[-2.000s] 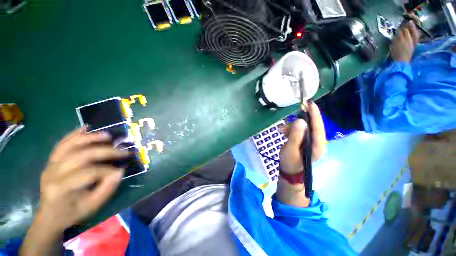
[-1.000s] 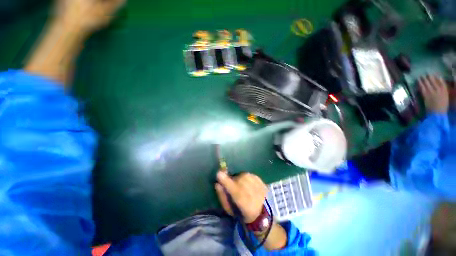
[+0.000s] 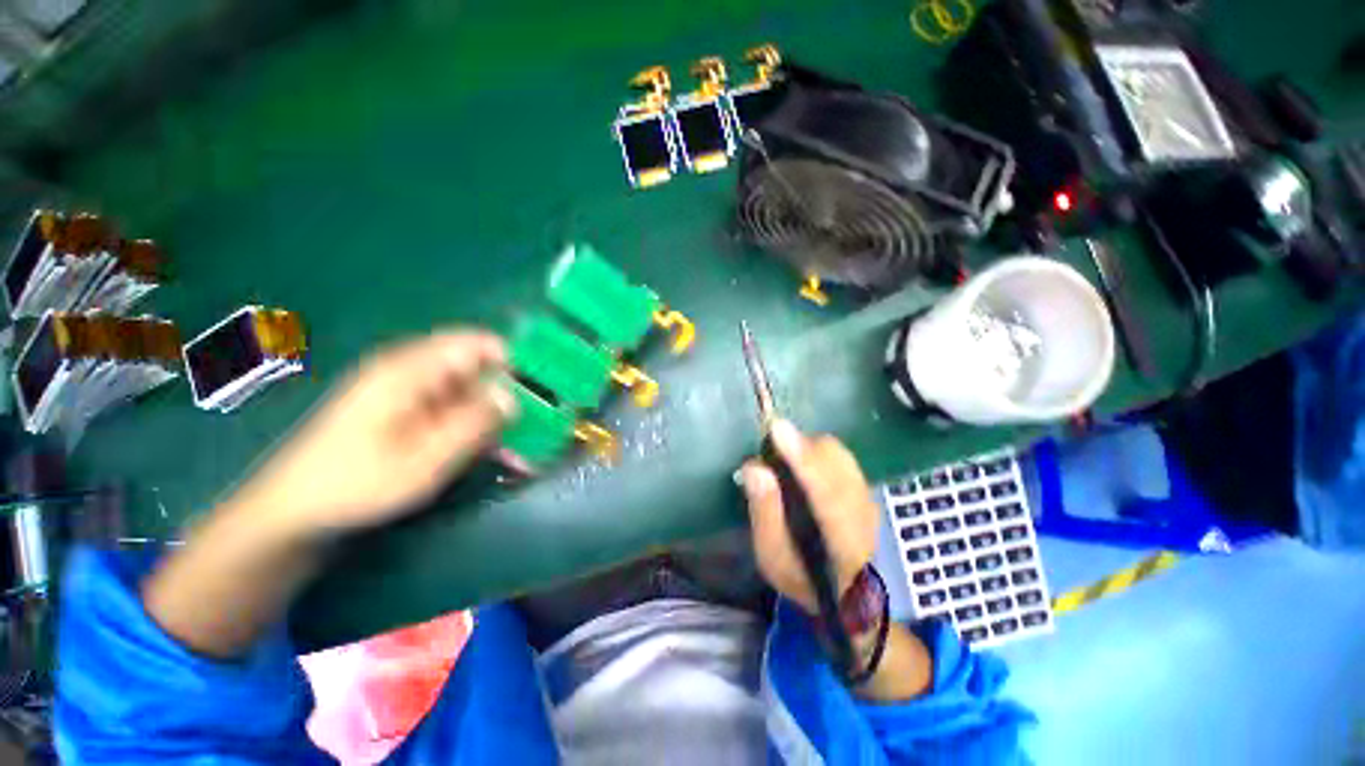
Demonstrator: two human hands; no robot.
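Three green PCBs [image 3: 566,361] lie in a slanting row on the green mat, each with a yellow hooked flex tail [image 3: 635,385] at its right. My left hand [image 3: 412,419] is blurred at the left end of the row, fingertips at the boards' edge; whether it grips anything cannot be told. My right hand [image 3: 810,516] holds the soldering iron [image 3: 764,377] like a pen, its metal tip pointing up, right of the boards and apart from them. Stacks of LCD modules [image 3: 93,359] stand at the far left, and a smaller stack of LCD modules [image 3: 244,356] lies nearer my left hand.
Finished screen assemblies [image 3: 677,136] lie beside the black fume fan [image 3: 838,210]. A white tub [image 3: 1033,341] stands at the right bench edge. Below the edge are a tray of parts [image 3: 973,548], a blue bin [image 3: 1123,533] and a red bin [image 3: 385,685]. A blue sleeve [image 3: 1329,427] shows at right.
My left hand has come down from the upper left to the boards. The green boards now show where dark screens lay in the oldest frame. The iron has left the tub. The view has shifted.
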